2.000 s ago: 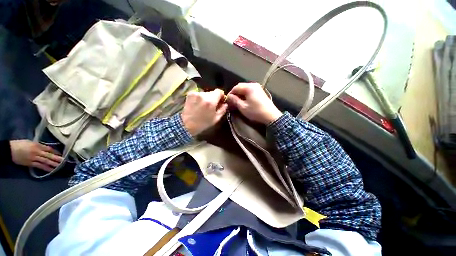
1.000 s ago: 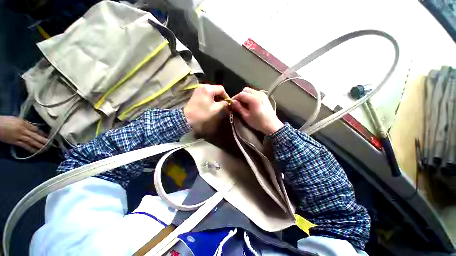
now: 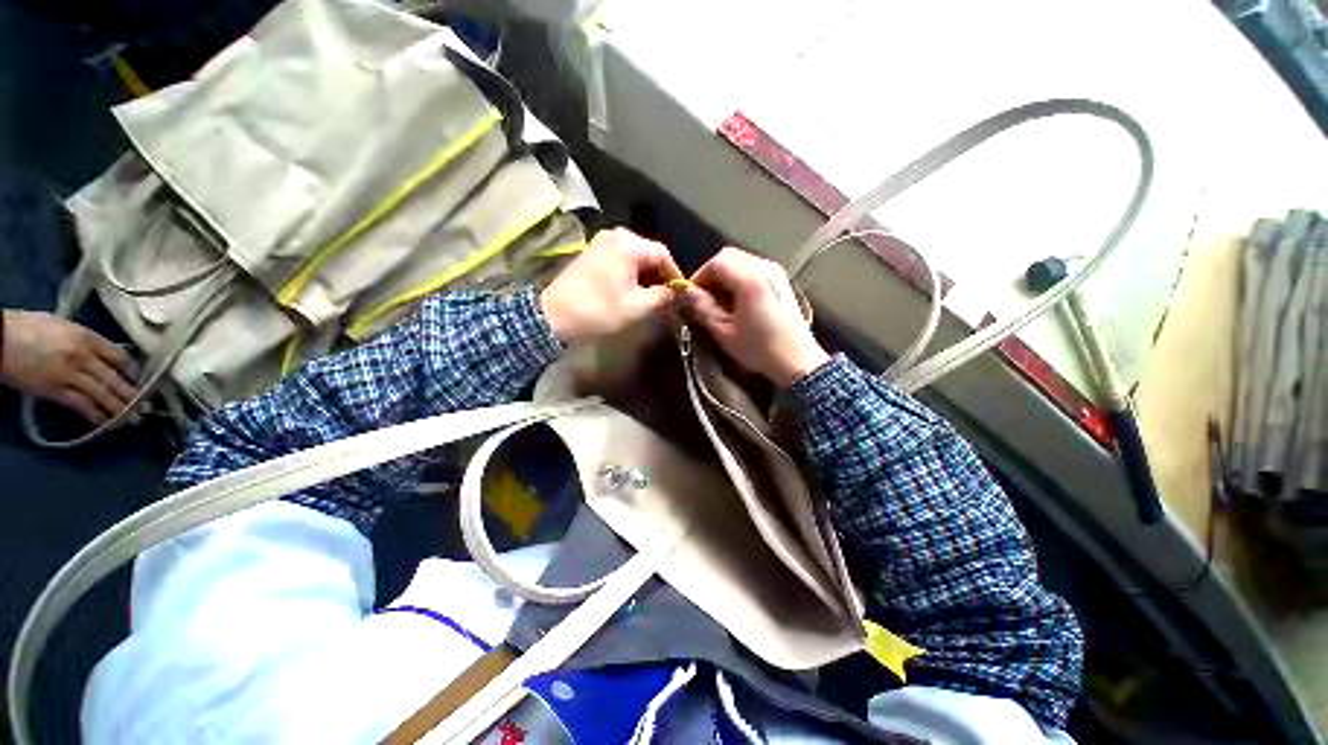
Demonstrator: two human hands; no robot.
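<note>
A beige tote bag (image 3: 641, 502) lies open on my lap, its brown lining and a zipper (image 3: 740, 418) showing in the mouth. My left hand (image 3: 609, 288) and my right hand (image 3: 755, 310) meet at the far corner of the mouth. Their fingertips pinch a small yellow seam end (image 3: 679, 285) between them. Another yellow end (image 3: 890, 651) sticks out at the near corner. One long handle (image 3: 277, 480) loops to the left, the other (image 3: 1121, 240) lies over the bench. A shiny fitting (image 3: 623, 477) is on the front panel.
A stack of beige bags (image 3: 313, 189) with yellow strips is at left, with another person's hand (image 3: 66, 364) beside it. The white bench (image 3: 932, 88) carries red strips (image 3: 816, 189), a hammer (image 3: 1085, 342) and a pile of grey-beige pieces (image 3: 1279, 357) at right.
The whole view has shifted, so the bench and bag stack sit lower in the picture than at first. Both my hands stay at the same corner, still pinching the yellow end.
</note>
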